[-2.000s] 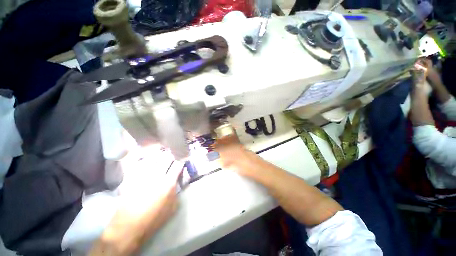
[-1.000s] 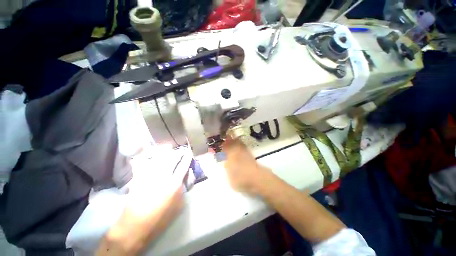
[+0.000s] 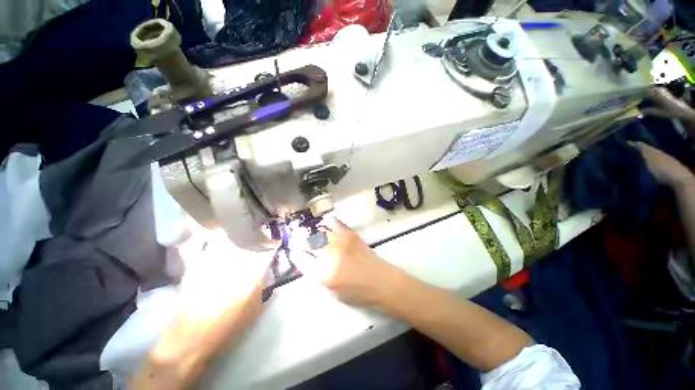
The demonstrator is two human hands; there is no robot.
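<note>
A dark grey garment (image 3: 80, 251) lies left of the sewing machine head, with white cloth (image 3: 141, 324) beside it on the table. A small navy piece (image 3: 283, 263) shows at the needle area under a glaring lamp. My left hand (image 3: 217, 293) lies over the white cloth left of the needle, its fingers washed out by the light. My right hand (image 3: 347, 263) is just right of the needle area, its fingertips close to the presser foot; what they touch is unclear.
The cream sewing machine (image 3: 396, 114) spans the view. Fabric shears (image 3: 251, 110) rest on its head near a tan post (image 3: 164, 53). Black loop handles (image 3: 400, 193) lie beneath the arm. A green patterned strap (image 3: 488, 236) wraps the base. Another person's hands (image 3: 661, 161) are at the right edge, by navy cloth.
My right hand has moved from the knob beside the needle down and left to the needle area. The view has shifted slightly. The other person's hands are back in view at the right.
</note>
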